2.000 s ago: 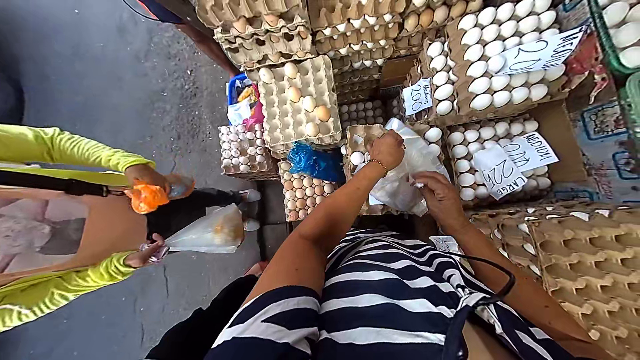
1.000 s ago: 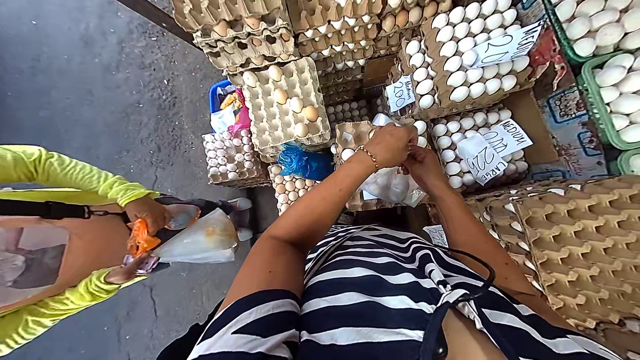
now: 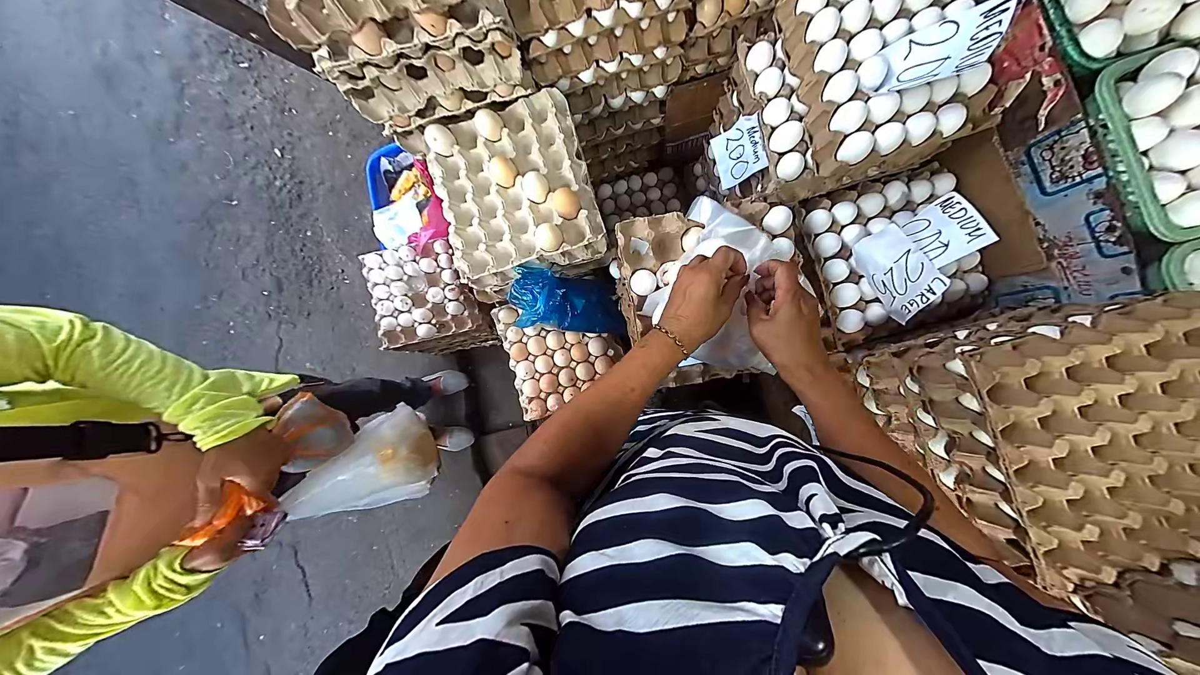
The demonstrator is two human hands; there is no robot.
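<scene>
A thin white plastic bag (image 3: pixel 727 230) lies under and between my two hands, over a cardboard egg tray (image 3: pixel 647 246) that holds a few white eggs. My left hand (image 3: pixel 705 295), with a bracelet at its wrist, has its fingers closed on the bag. Close by on the right, my right hand (image 3: pixel 783 309) pinches the bag too, its fingertips bent toward the left ones. Part of the bag hangs below the hands, near the striped shirt. What the bag holds is hidden.
Egg trays (image 3: pixel 516 178) are stacked ahead, beside a blue plastic bag (image 3: pixel 562 302). On the right stand tall stacks of cardboard trays (image 3: pixel 1078 422) and green baskets of eggs (image 3: pixel 1153 122). Handwritten signs (image 3: pixel 741 150) lie on eggs. At left, a person (image 3: pixel 141 384) in yellow-green sleeves holds plastic bags.
My hands were apart at the bag two seconds ago; they came together and now sit slightly apart, still on it. The bag's top now spreads over the tray beyond them.
</scene>
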